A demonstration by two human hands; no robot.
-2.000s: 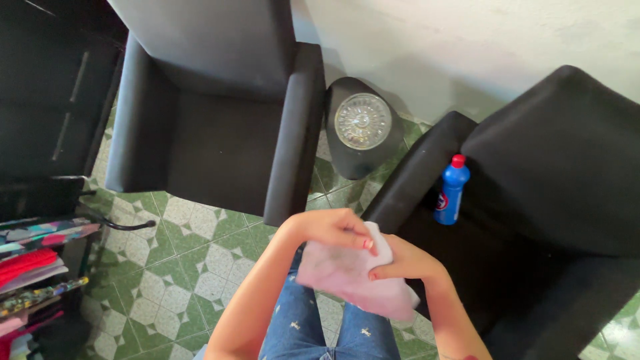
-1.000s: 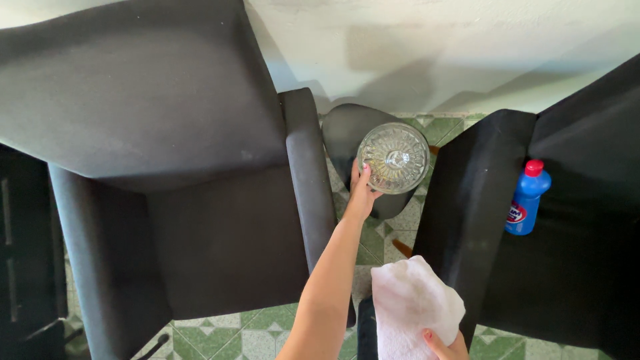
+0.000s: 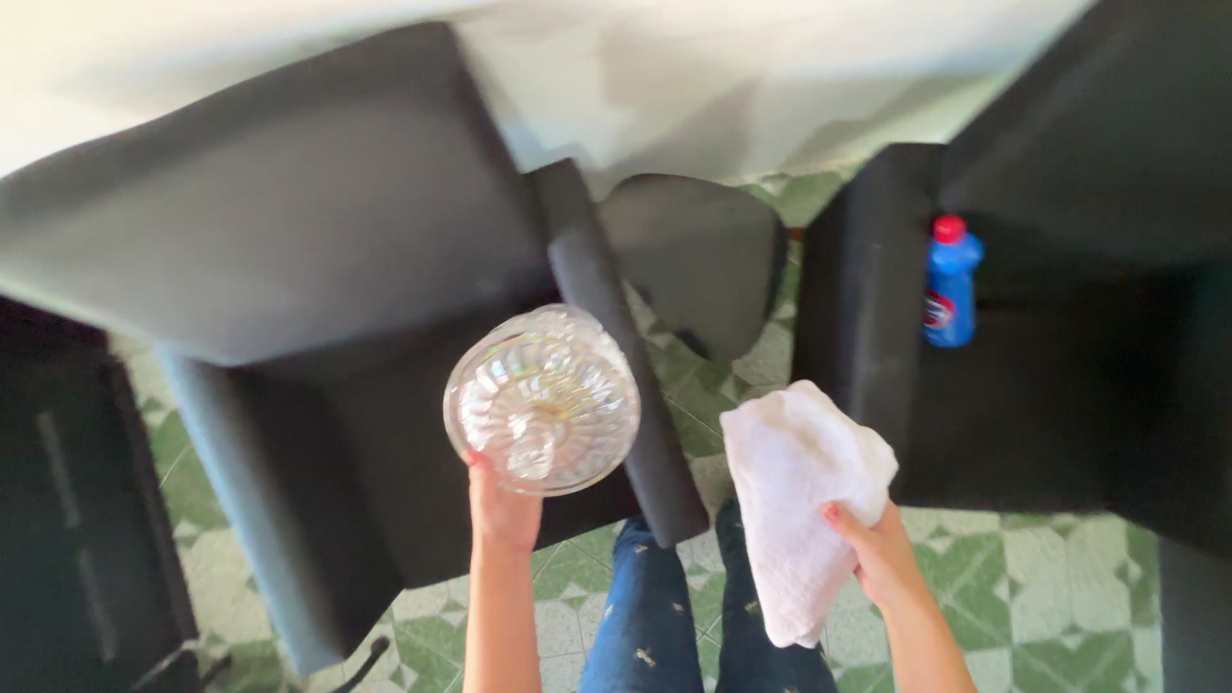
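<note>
My left hand (image 3: 504, 505) grips the rim of a round cut-glass dish with a lid or knob-like centre (image 3: 544, 399), held up over the seat and armrest of the left armchair. My right hand (image 3: 871, 553) holds a folded white cloth (image 3: 804, 500) between thumb and fingers, to the right of my legs. Between the two armchairs stands a small dark side table (image 3: 698, 255) with a rounded top. A blue plastic bottle with a red cap (image 3: 951, 289) is on the right armchair, beside its inner armrest.
A dark armchair (image 3: 327, 202) stands on the left and another dark armchair (image 3: 1039, 414) on the right. A pale wall (image 3: 674, 87) rises behind them. At the far left is a black piece of furniture (image 3: 77, 500). Green and white patterned tiles (image 3: 972, 577) cover the floor.
Two seconds ago both hands were on the cloth and the glass dish stood on the side table. My left hand has lifted the dish and brought it left, over the left armchair.
</note>
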